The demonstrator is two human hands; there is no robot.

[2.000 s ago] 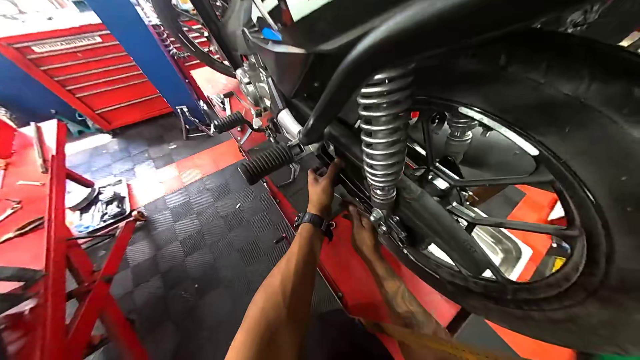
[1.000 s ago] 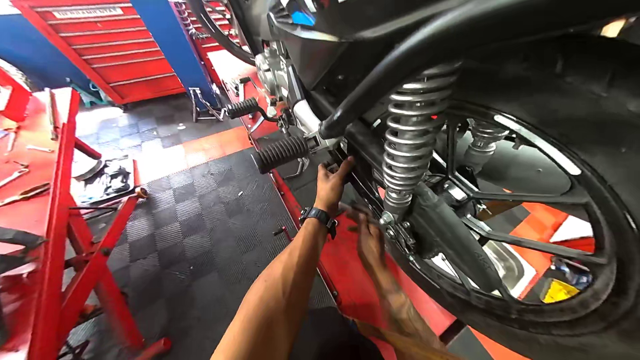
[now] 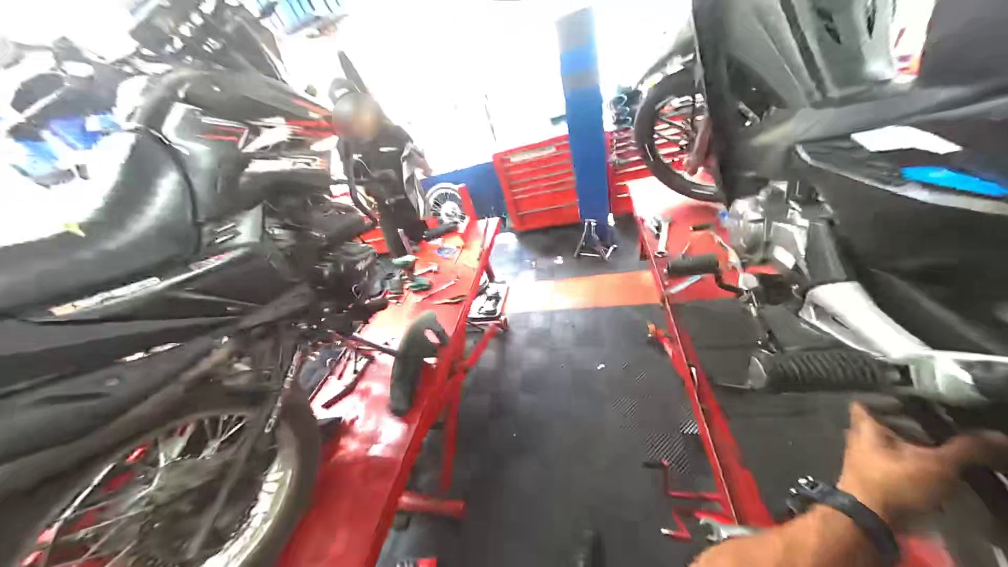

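My left hand (image 3: 894,468), with a black watch (image 3: 843,504) on its wrist, is at the lower right, just below the ribbed rubber footpeg (image 3: 827,370) of the raised motorcycle (image 3: 890,205). Its thumb points up against a dark part of the motorcycle's frame. Blur and the hand itself hide whether the fingers grip anything. Skin reaches on to the right edge; I cannot make out a separate right hand there. A silver metal bracket (image 3: 862,323) sits above the footpeg, and a smaller foot lever (image 3: 693,264) lies further forward.
A second motorcycle (image 3: 157,276) stands at left beside a red lift bench (image 3: 394,346) with scattered tools. Behind it is a person (image 3: 386,165). A red tool cabinet (image 3: 539,185), a blue post (image 3: 583,118) and a jack stand (image 3: 594,240) stand further back. Dark tiled floor (image 3: 551,394) runs between the benches.
The view has swung far to the left, bringing in the second motorcycle and a person. My right hand, low by the rear shock absorber before, no longer shows distinctly.
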